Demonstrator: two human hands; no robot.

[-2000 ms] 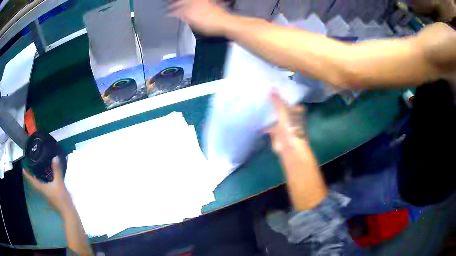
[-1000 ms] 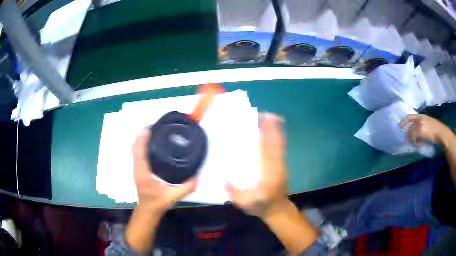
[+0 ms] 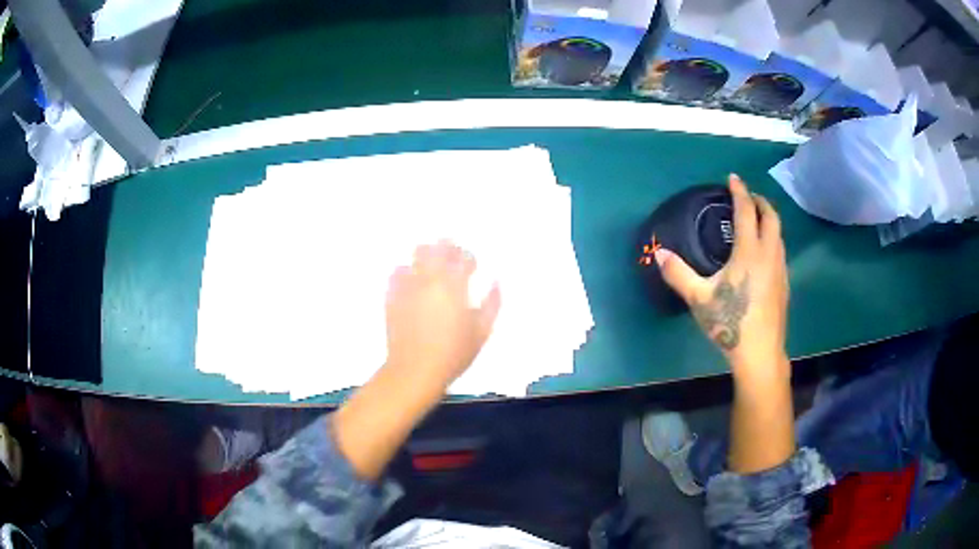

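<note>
The black rounded speaker (image 3: 674,231) is on the green bench, right of the white stack, with orange marks on its left side and a pale logo on its round end. My right hand (image 3: 741,268) grips it from the right, thumb near the orange marks. A flat, ragged-edged stack of white bags or sheets (image 3: 290,279) lies in front of me. My left hand (image 3: 438,316) is over the stack, blurred, fingers slightly spread; I cannot tell whether it touches or pinches a sheet.
A bagged bundle (image 3: 853,172) sits at the right. Open gift boxes (image 3: 580,54) stand behind the white rail (image 3: 429,114). Crumpled white bags (image 3: 70,161) and a grey post (image 3: 91,91) are at the left, above a black mat (image 3: 70,290). A neighbour's leg (image 3: 859,418) is at lower right.
The speaker has gone from my left hand to my right hand and moved right onto the bench. My left hand is now over the stack. The neighbour's hand has left view.
</note>
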